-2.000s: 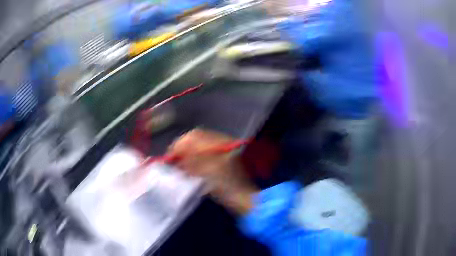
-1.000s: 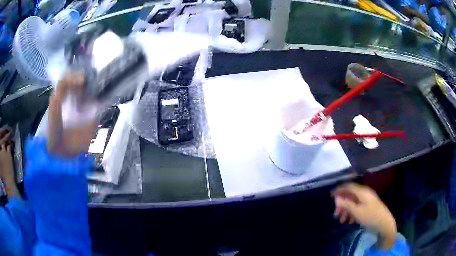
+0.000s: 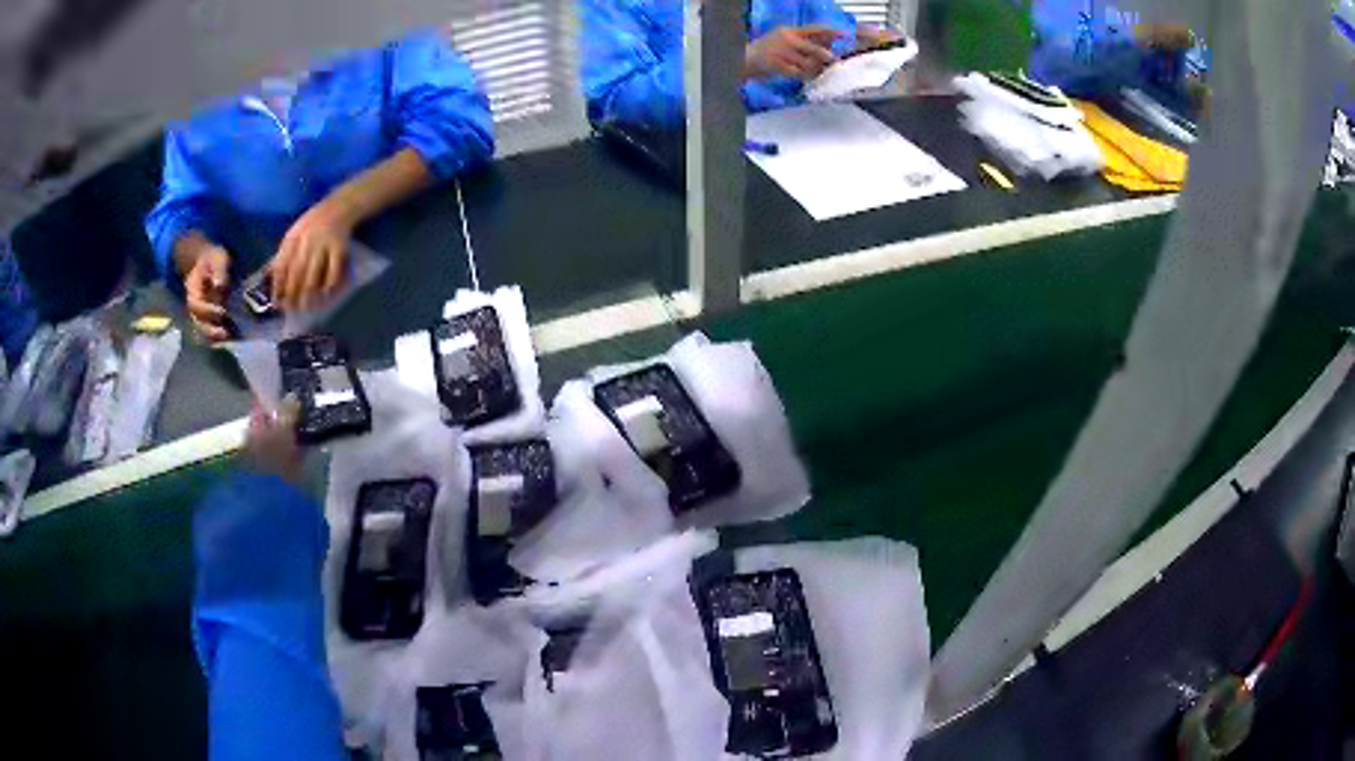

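Note:
My left hand reaches over the conveyor at the left and is closed at the lower left edge of a black phone half-assembly on a white foam sleeve; its fingers are partly hidden and blurred. Several more open phone half-assemblies lie to its right and nearer, on foam sleeves, with pale shield areas facing up. One is tilted in the middle, and another lies at the front right. My right hand is not in view.
The green conveyor belt runs across the view. A grey upright post stands at its far edge. People in blue smocks handle items at the far bench. A small jar with a thin red brush sits at the lower right.
The view has swung from the bench with the white tub to the conveyor. My left hand has moved out over the conveyor with a device. My right hand has left the view.

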